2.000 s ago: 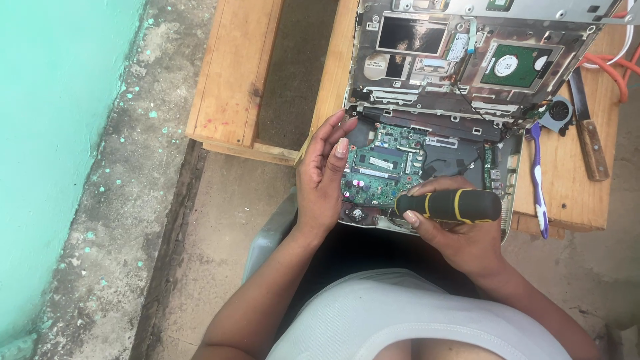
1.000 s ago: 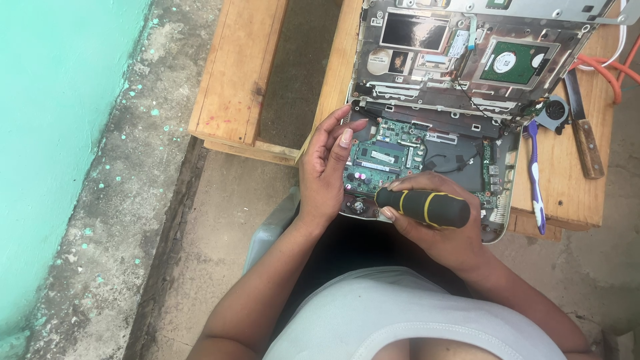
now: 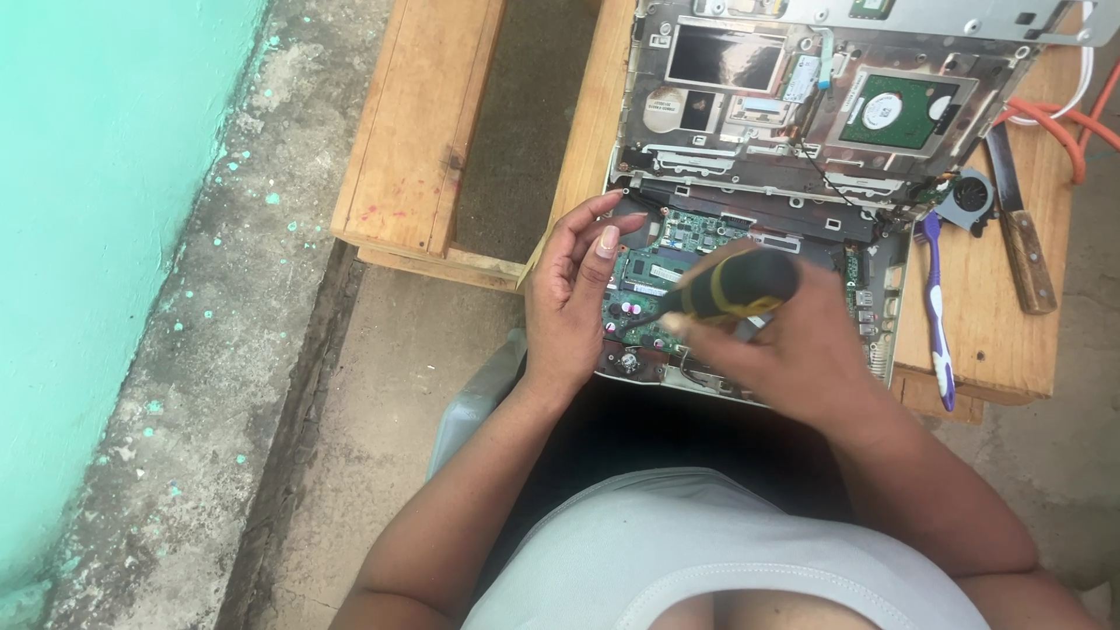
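An opened laptop lies in front of me, its green motherboard (image 3: 700, 234) exposed in the lower half. The upper part (image 3: 674, 157) is folded back and holds a hard drive (image 3: 891, 114) with a green board. My right hand (image 3: 796, 350) grips a black and yellow screwdriver (image 3: 735, 284), slightly blurred; its shaft points down-left at the motherboard's lower left area, beside small round components. Whether the tip touches cannot be told. My left hand (image 3: 569, 297) rests at the laptop's left edge, thumb and fingers apart, holding nothing.
Right of the laptop on the wooden table (image 3: 997, 350) lie a purple and white toothbrush (image 3: 936, 306), a knife with a wooden handle (image 3: 1028, 262) and a small cooling fan (image 3: 967, 197). Orange cable (image 3: 1050, 127) runs at the upper right. A gap separates the wooden boards (image 3: 420, 131).
The screwdriver in my right hand has moved from the laptop's lower front edge up onto the motherboard, and its handle has tilted. My left hand stays at the left edge.
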